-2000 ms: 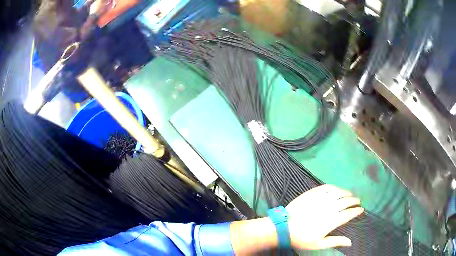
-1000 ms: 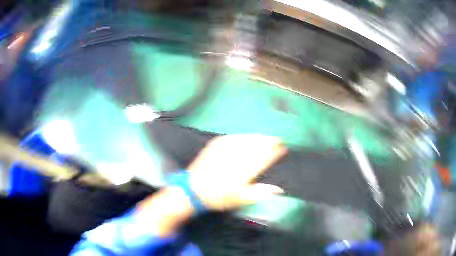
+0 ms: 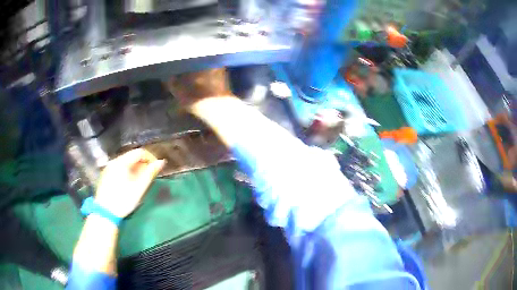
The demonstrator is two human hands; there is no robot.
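The picture is blurred. My left hand (image 3: 126,180), with a teal wristband, is at the front edge of the lower steel bed (image 3: 190,152), fingers curled together; whether it holds anything cannot be told. My right hand (image 3: 201,88) reaches into the press gap, below the thick upper platen (image 3: 170,50); its fingers are blurred and what they touch is hidden. The black cables (image 3: 195,257) lie across the green mat (image 3: 170,218) at the bottom, below both hands. A whitish tie (image 3: 58,275) shows at the lower left.
Right of the press are a blue upright part (image 3: 323,54), an orange-handled tool (image 3: 398,135) and a light blue perforated basket (image 3: 428,102). Many small shiny pieces (image 3: 360,173) lie on green matting near my right sleeve. Another person's hand seems to show at the far right edge.
The view has swung right to the press. My left hand has left the cables and is at the bed's edge. My right arm now reaches into the press.
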